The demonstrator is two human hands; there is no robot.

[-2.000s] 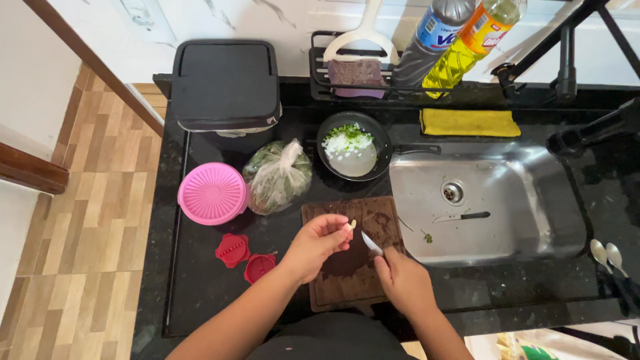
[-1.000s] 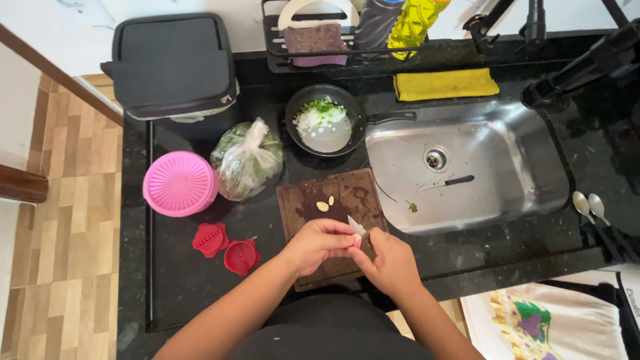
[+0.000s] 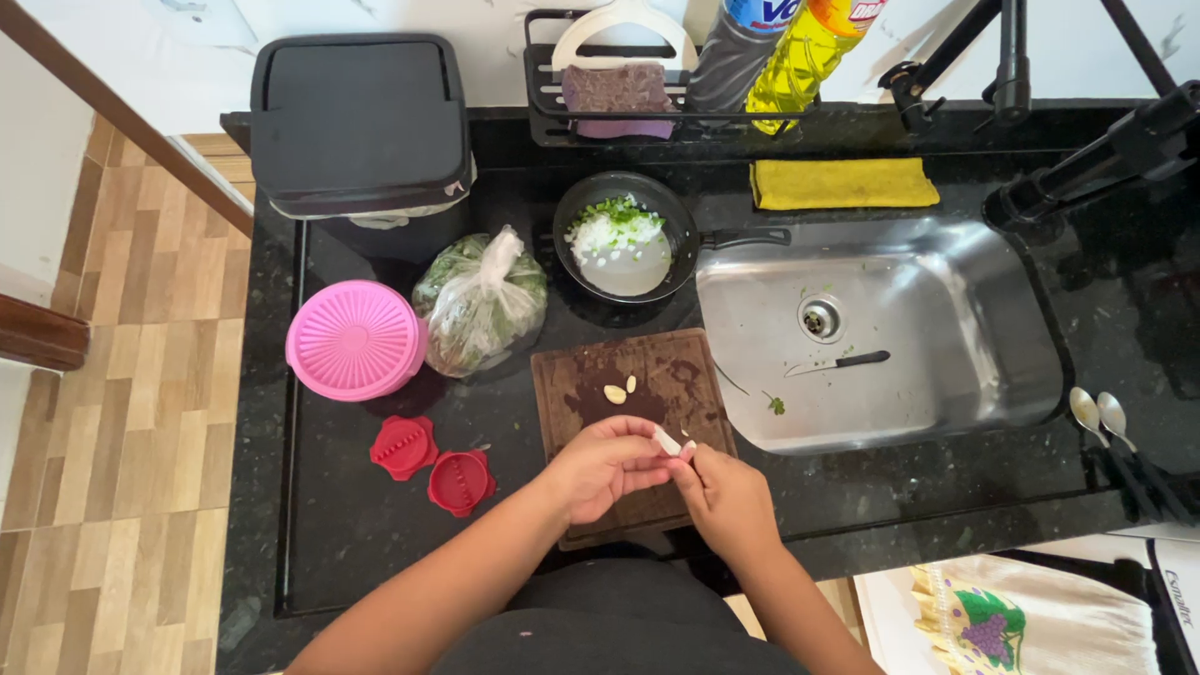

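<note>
Above the wooden cutting board [image 3: 647, 361], my left hand [image 3: 605, 469] pinches a small whitish piece, seemingly a garlic clove [image 3: 667, 442]. My right hand [image 3: 727, 497] meets it at the fingertips; the knife seen in this hand earlier is mostly hidden, so its hold is unclear. Two peeled garlic cloves [image 3: 615, 394] lie on the board just beyond my fingers. A black frying pan [image 3: 623, 272] behind the board holds chopped white and green pieces.
A knotted plastic bag of greens [image 3: 483, 309], a pink lidded container [image 3: 356, 339], red plastic pieces [image 3: 461, 482] and a black bin [image 3: 361, 122] stand left. Right is a steel sink [image 3: 881, 412] with a knife [image 3: 839, 364]. A yellow cloth [image 3: 844, 183] and spoons [image 3: 1087, 412] lie around it.
Two seconds ago my hands were apart, the right holding a knife; now they meet over the board. Two cloves have come to lie on the board, visible since one second ago.
</note>
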